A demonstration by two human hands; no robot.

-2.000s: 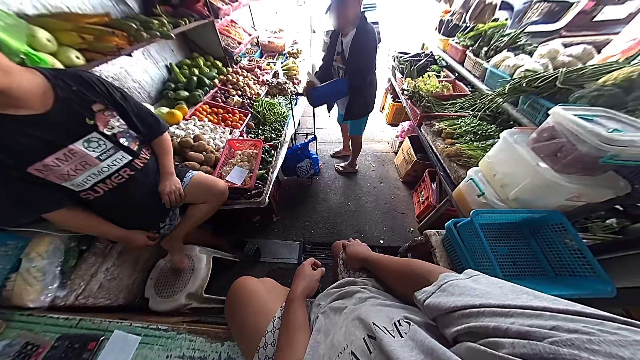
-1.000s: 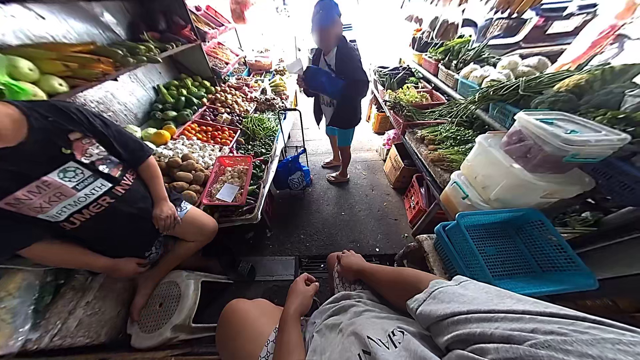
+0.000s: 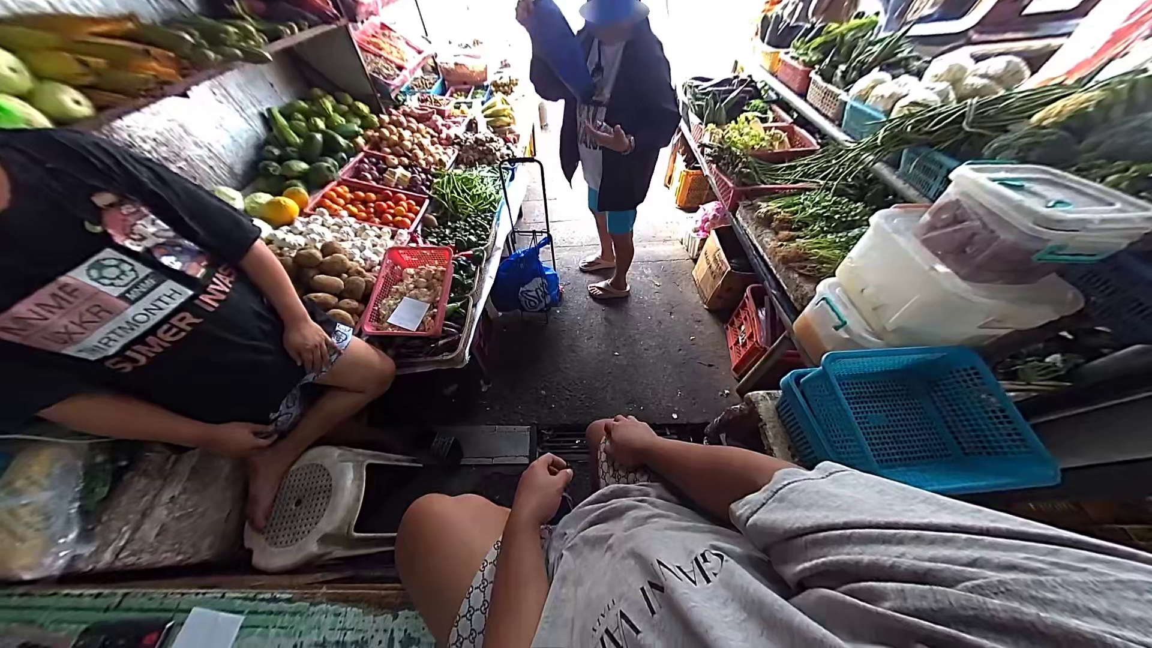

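Note:
My left hand [image 3: 542,489] is raised over my lap between my knees, its fingers curled; whether something small is between them cannot be told. On my right knee, over the patterned shorts [image 3: 621,468], rests my right hand [image 3: 630,439] with its fingers bent and its palm hidden. The two hands are apart. A grey T-shirt [image 3: 666,576] covers my lap below them. Nearest on the right are nested blue plastic baskets [image 3: 927,414]. A white plastic stool [image 3: 310,508] stands left of my left knee.
At left a person in a black T-shirt [image 3: 135,288] sits with a foot on the stool. Another person [image 3: 621,117] stands in the aisle near a blue trolley bag [image 3: 525,277]. Vegetable stands line both sides, with a red basket [image 3: 409,288] and lidded plastic tubs [image 3: 954,270].
The standing person has lifted a blue item from waist height to chest and shoulder height, and a hand now shows in front of the body. My hands have stayed in about the same place.

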